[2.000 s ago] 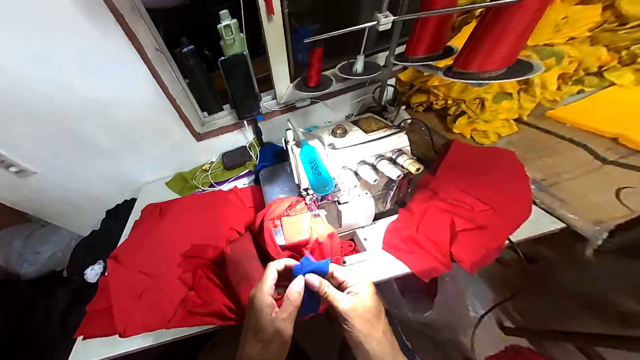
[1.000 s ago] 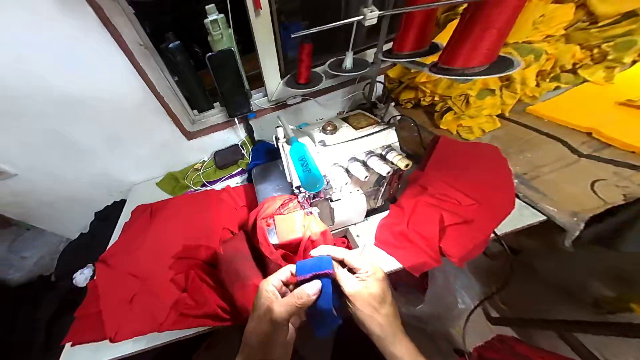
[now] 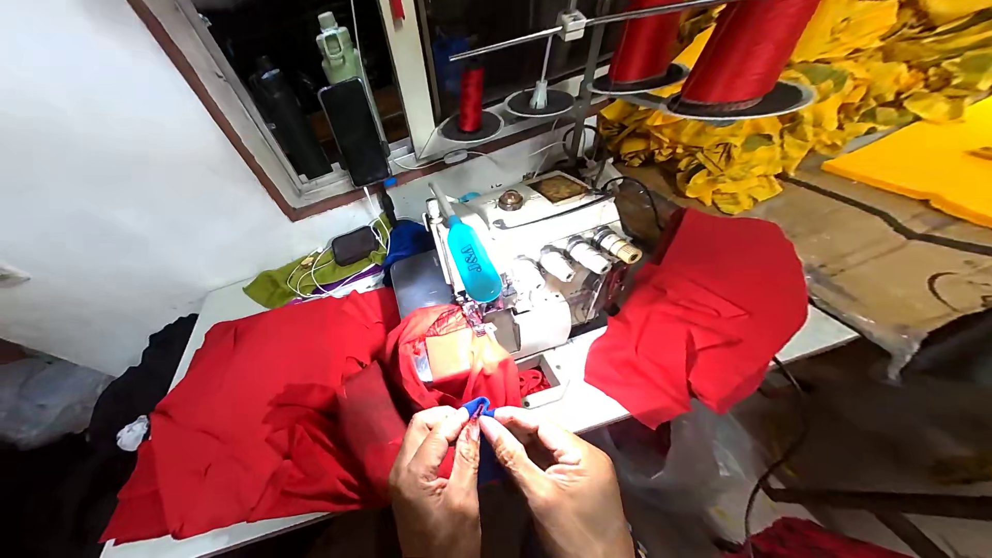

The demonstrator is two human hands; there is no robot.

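Between thumb and fingers, my left hand point(image 3: 440, 473) and my right hand point(image 3: 546, 477) both pinch a small piece of blue fabric point(image 3: 478, 406) with a dark reddish stitched edge; its lower part hangs down, mostly hidden behind the hands. Just beyond them, bunched red fabric point(image 3: 496, 380) lies at the needle area of a white overlock sewing machine point(image 3: 542, 232). Red fabric point(image 3: 271, 418) is spread over the left of the table, and another red piece point(image 3: 705, 310) drapes over its right side. A blue oval piece point(image 3: 474, 260) sits on the machine's front.
Red thread cones point(image 3: 748, 54) and a small red spool point(image 3: 470, 97) stand on the thread stand behind. A phone point(image 3: 354, 132) leans by the window. Olive cloth point(image 3: 279, 285) with a cable lies back left. A small tray point(image 3: 542, 381) holds red scraps. Yellow fabric point(image 3: 728, 163) is heaped at right.
One second ago the blue piece lay flatter with its stitched edge stretched across the fingers; now it is folded and pinched at the fingertips of both hands.
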